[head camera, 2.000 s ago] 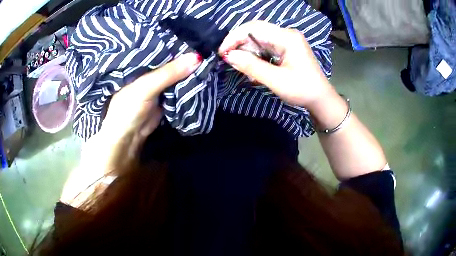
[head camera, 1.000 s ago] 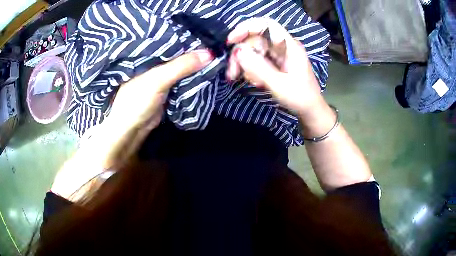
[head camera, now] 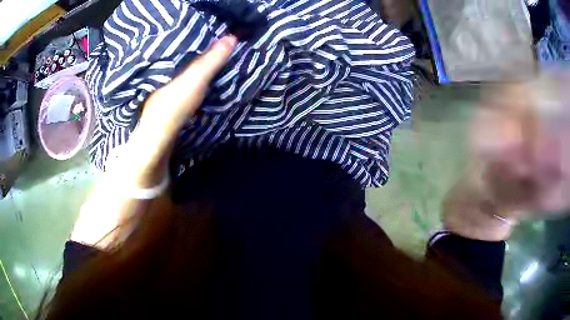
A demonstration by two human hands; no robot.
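Observation:
The dark garment with white stripes [head camera: 312, 81] lies bunched across my lap at the top centre. A solid black piece [head camera: 240, 17] of it shows near the top edge. My left hand [head camera: 181, 94] holds the garment, thumb on top beside the black piece, fingers hidden under the cloth. My right hand [head camera: 522, 147] is away from the garment at the far right, strongly blurred and partly cut off by the picture's edge. Whether it holds anything cannot be made out.
A pink round basket [head camera: 64, 119] with scraps stands at the left, below a tray of small round items [head camera: 61, 57]. A grey board with a blue edge [head camera: 481, 40] is at the upper right, with part of a blue denim garment [head camera: 553, 37] beside it. The floor is green.
My right hand has left the black piece and moved far to the right. My left hand and the black piece have shifted slightly up and left. More striped cloth is uncovered.

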